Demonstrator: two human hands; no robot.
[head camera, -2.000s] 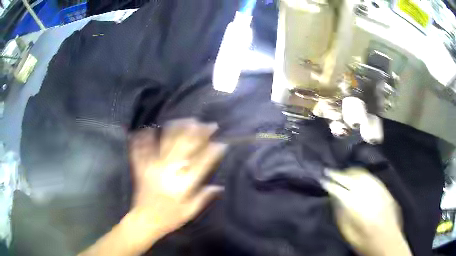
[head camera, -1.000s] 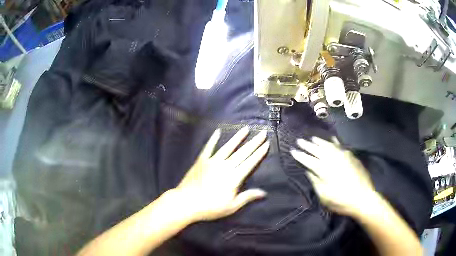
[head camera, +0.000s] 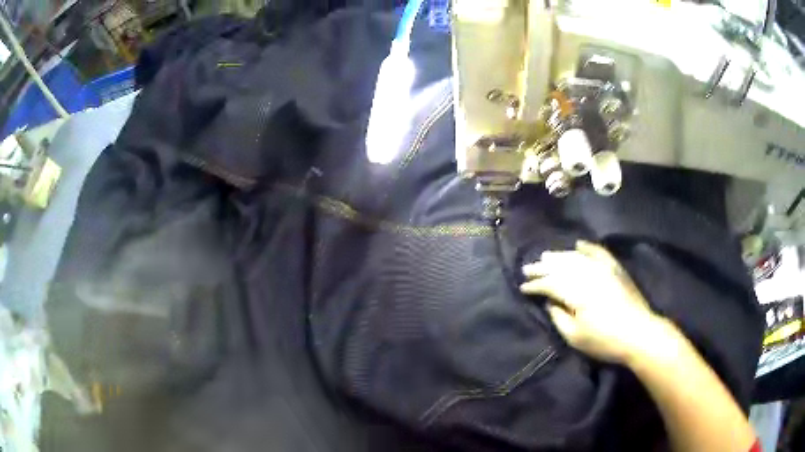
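A dark navy garment (head camera: 406, 300) covers most of the table, with folds at the left. A golden topstitched seam (head camera: 441, 230) runs across it to the presser foot (head camera: 492, 209) of a beige sewing machine (head camera: 494, 97). Pale double stitch lines show above and below this seam. My right hand (head camera: 600, 305) lies on the garment just right of and below the presser foot, palm down, fingers slightly bent and a little apart. My left hand is not in view.
A lit white machine lamp (head camera: 389, 110) on a blue neck stands left of the machine head. White-capped tension knobs (head camera: 577, 150) project from its front. A blue crate (head camera: 110, 89) is at the upper left. Small items lie at the right edge.
My left hand has left the garment and the picture. My right hand stays beside the presser foot, its fingers more bent. The seam left of the foot is now uncovered.
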